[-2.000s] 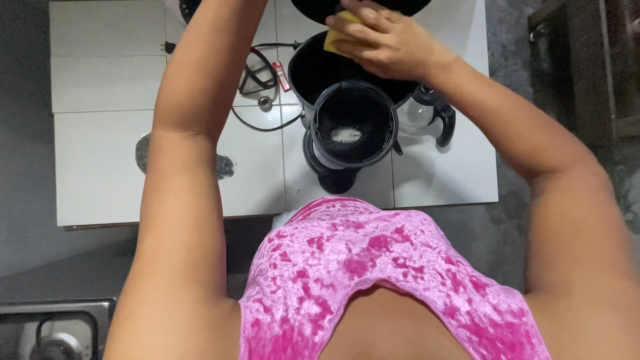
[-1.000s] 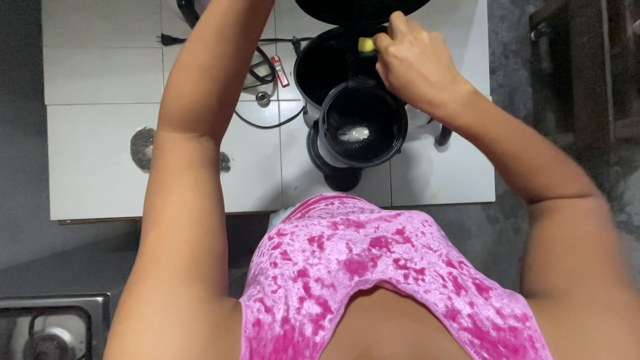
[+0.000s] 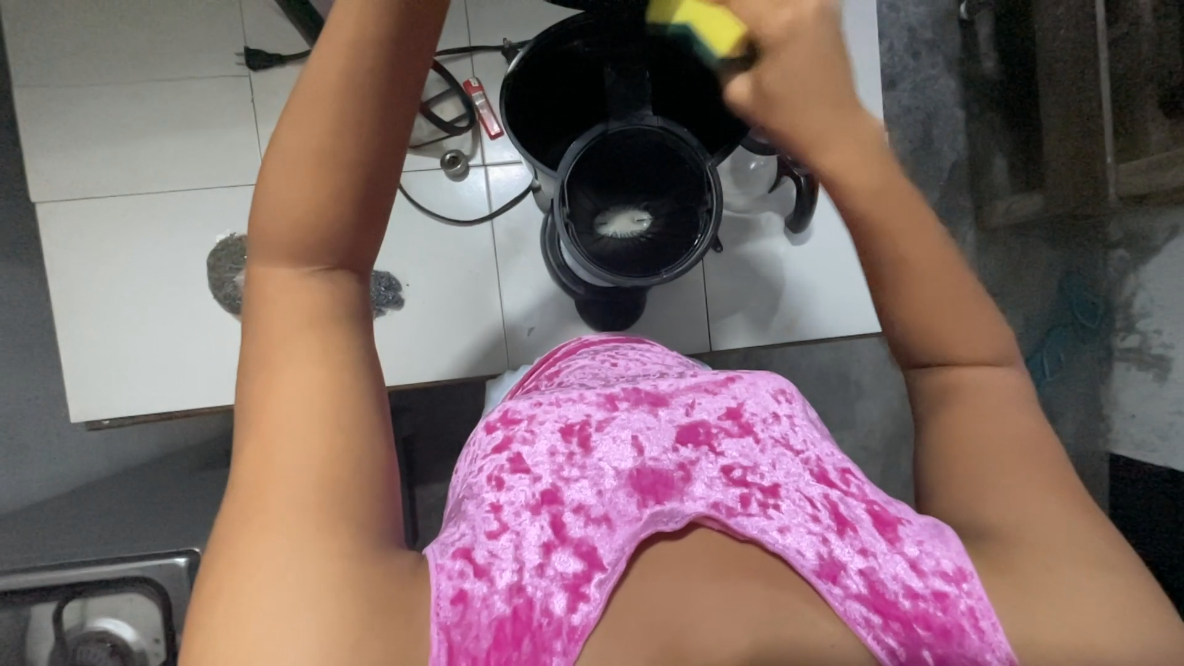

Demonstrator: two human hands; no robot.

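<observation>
Gripped in my right hand [image 3: 791,69] is a yellow sponge [image 3: 700,26] with a dark green side, held over the right rear rim of a black coffee maker [image 3: 564,102]. The coffee maker's round filter basket [image 3: 638,203] is swung out toward me, with a pale patch at its bottom. My left arm reaches up past the top edge of the view, so my left hand is out of sight. Right of the basket, a glass carafe [image 3: 747,176] with a black handle stands partly behind my right wrist.
On the white tiled table [image 3: 139,342] lie a black power plug [image 3: 264,59] with its cord, a red and white packet [image 3: 483,108], a small metal part [image 3: 454,164] and a dark scouring pad [image 3: 228,274] partly behind my left arm. A gas stove [image 3: 102,615] stands lower left.
My right hand with the sponge has moved from the back of the coffee maker to its right rear side. The filter basket has swung a little to the right since the earliest frame.
</observation>
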